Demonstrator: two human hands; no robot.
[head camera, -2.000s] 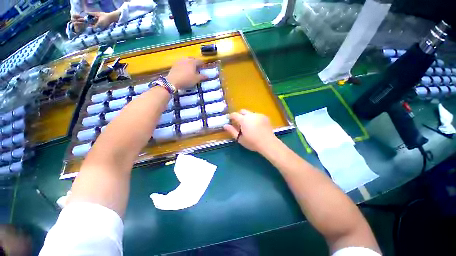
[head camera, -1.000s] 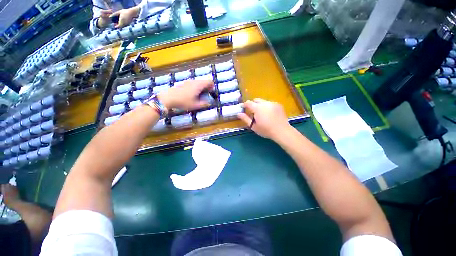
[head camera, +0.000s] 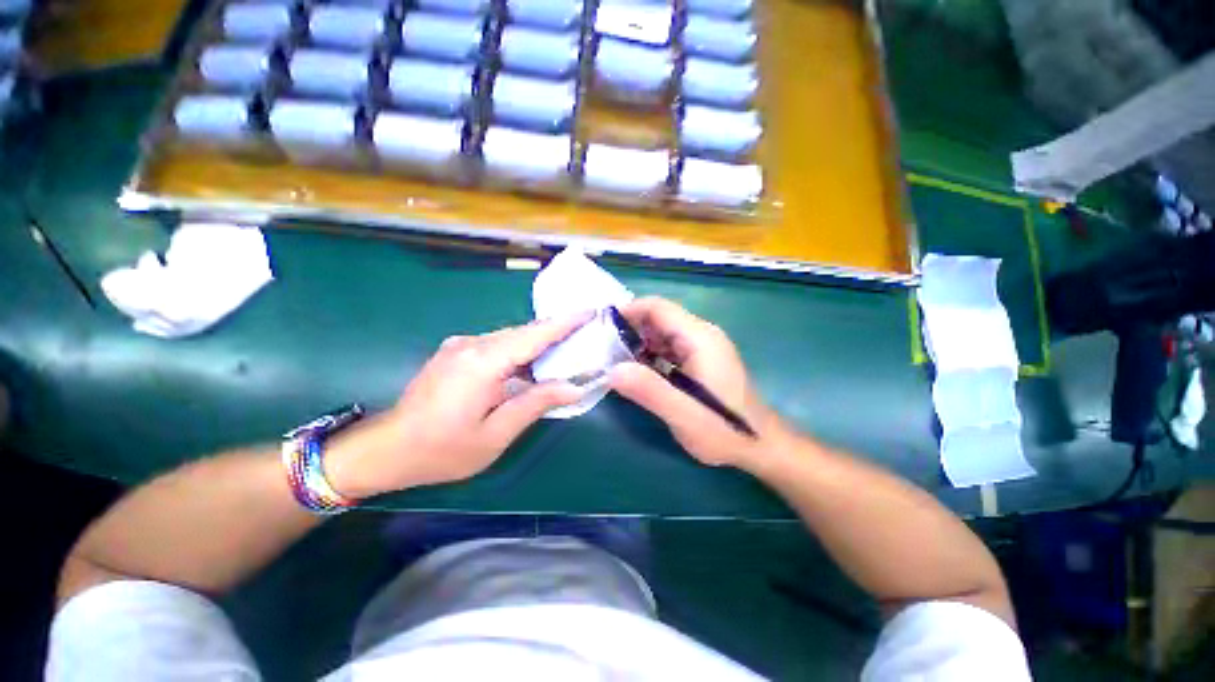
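Observation:
My left hand (head camera: 460, 400) holds a white, rounded housing (head camera: 586, 353) between thumb and fingers, low over the bench. A white wiping cloth (head camera: 573, 283) lies behind and under the housing. My right hand (head camera: 686, 380) holds a thin dark brush or pen (head camera: 706, 397), its upper end at the housing's right side. Whether the brush touches the housing is not clear. The blister tray (head camera: 400, 180) of housings lies beyond my hands, with one pocket bare near its right side.
The amber board (head camera: 839, 133) with pale rim lies under the tray. A second crumpled wipe (head camera: 193, 277) and a thin dark stick (head camera: 60, 253) are at the left. A creased white sheet (head camera: 975, 373) lies at right, with the heat gun (head camera: 1139, 320) beyond it.
Both hands have come back from the tray to the bench's near side. My left hand now holds a housing and my right hand a brush or pen. The view has tilted down.

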